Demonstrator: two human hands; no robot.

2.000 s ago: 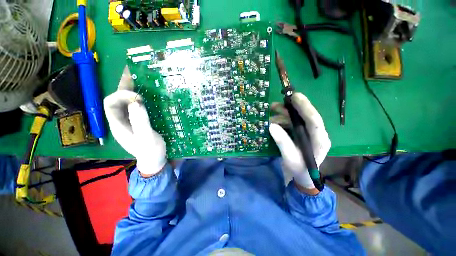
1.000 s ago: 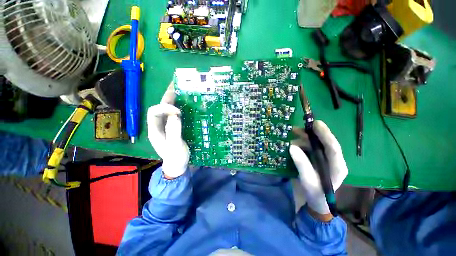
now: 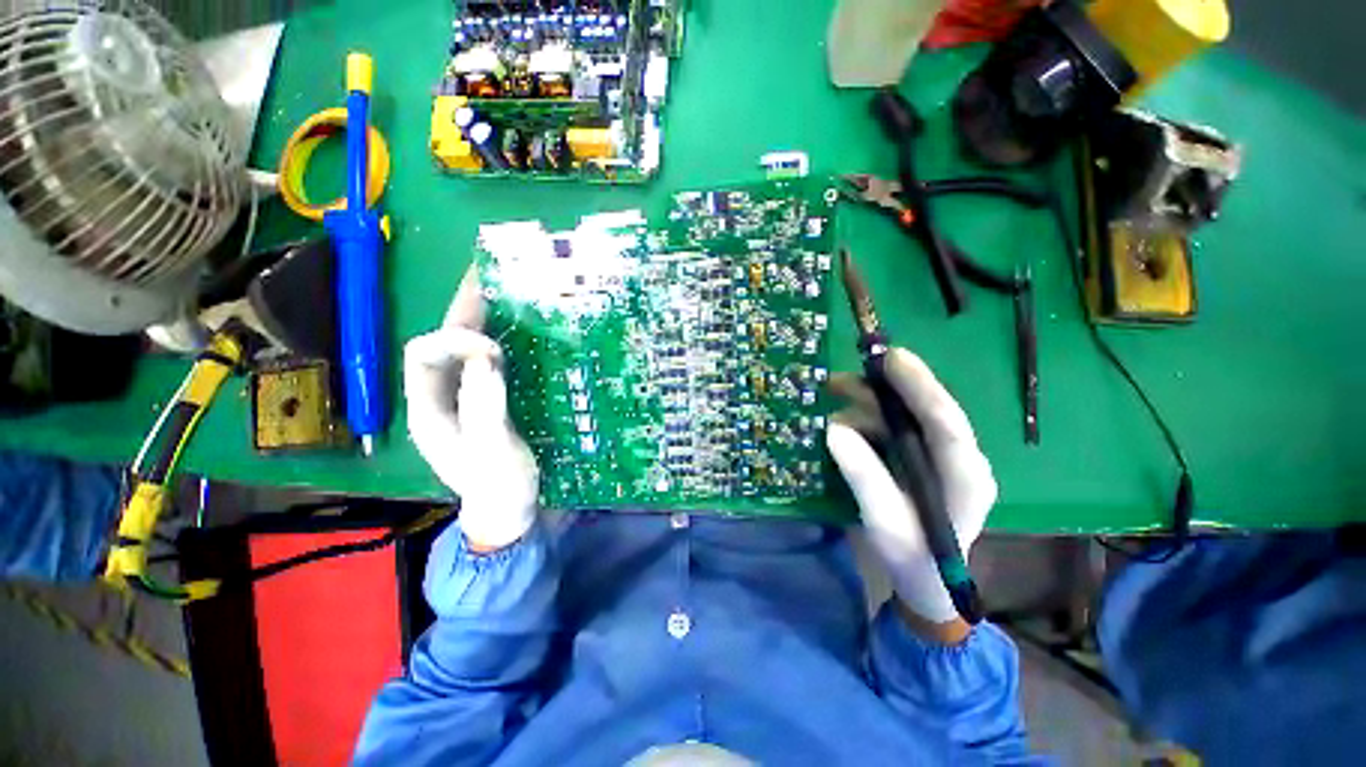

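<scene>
A green circuit board (image 3: 577,345) with rows of small dark and silver parts lies in front of me, between my hands; glare whitens its upper left. My left hand (image 3: 472,427), white-gloved, holds its left edge, with a bare finger along that edge. Solder wire in these fingers cannot be made out. My right hand (image 3: 921,465), also gloved, holds the black soldering iron (image 3: 909,450), handle down toward the wrist, metal tip up beside the board's upper right edge. This hand's fingers also reach the board's right edge.
Left: desk fan (image 3: 113,150), yellow soldering iron (image 3: 172,435), sponge tray (image 3: 291,405), blue solder sucker (image 3: 358,300), yellow ring (image 3: 294,168). Back: second board (image 3: 554,90). Right: side cutters (image 3: 981,188), slim dark tool (image 3: 1026,360), right iron stand (image 3: 1146,277). Another person's blue sleeve (image 3: 1236,629) is at lower right.
The view shifted between frames, first showing the scene further right and lower, then slightly back left. Both hands keep their hold on the board and iron; the iron's tip stays by the right edge.
</scene>
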